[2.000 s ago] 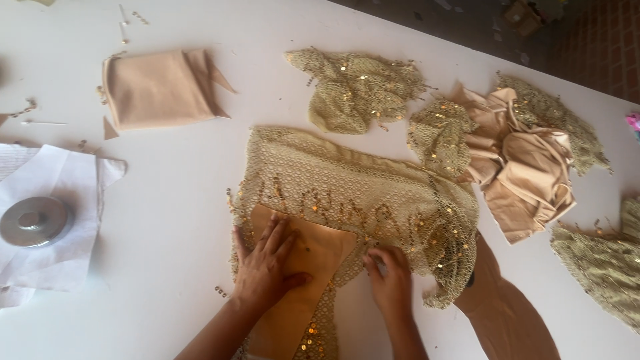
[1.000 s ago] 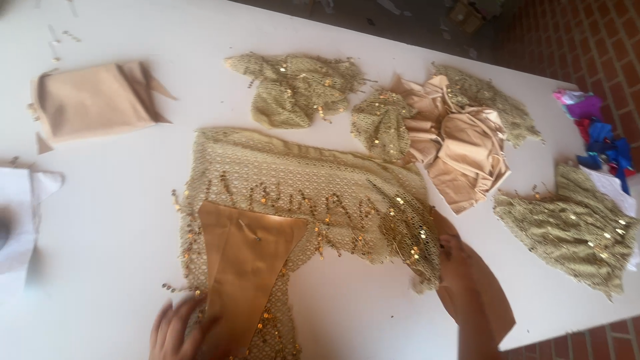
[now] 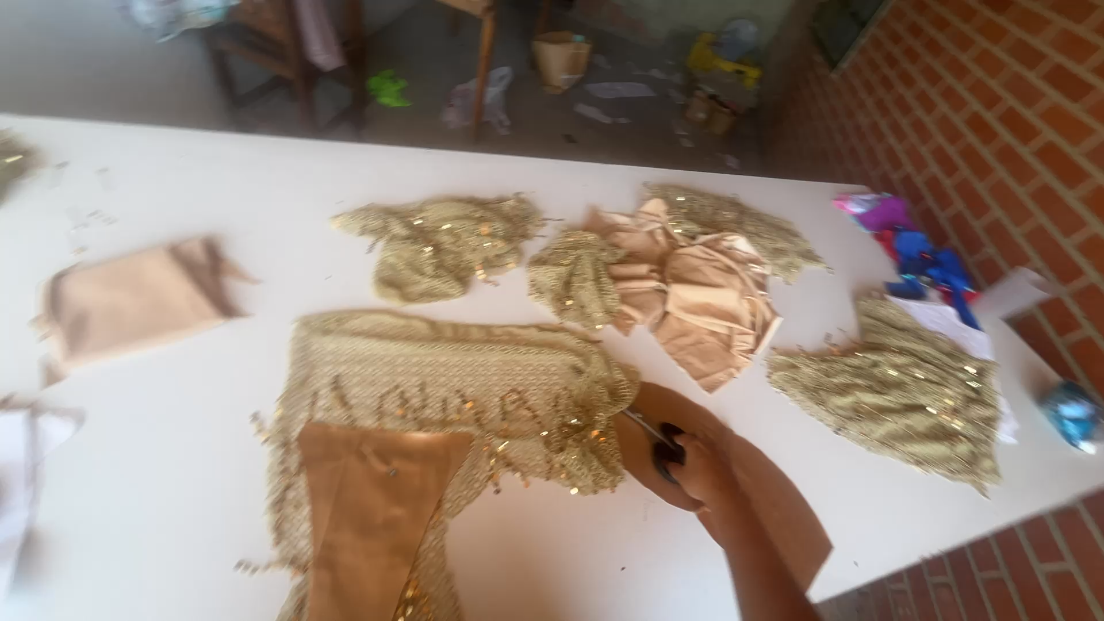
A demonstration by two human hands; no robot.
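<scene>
My right hand [image 3: 700,473] grips the dark handles of a pair of scissors [image 3: 662,448], whose metal blade points up and left to the edge of the gold mesh fabric. Beneath that hand lies a brown pattern piece [image 3: 776,483]. The gold mesh fabric with sequins [image 3: 448,354] spreads over the middle of the table, its right end bunched. On its lower left part rests a satin copper-brown piece [image 3: 371,509], flared at the top. My left hand is out of view.
Folded tan satin [image 3: 138,302] lies at left, white paper [image 3: 17,474] below it. Beyond the mesh are crumpled sequin fabric [image 3: 457,241] and tan satin [image 3: 707,302]. Another sequin piece [image 3: 906,397] lies right, near colourful cloth [image 3: 931,259] and a blue object [image 3: 1074,414]. A brick wall [image 3: 992,112] stands at right.
My left hand has left the copper-brown piece and gone out of view. My right hand has moved right from the mesh and now holds scissors. The view has shifted, showing more floor beyond the table.
</scene>
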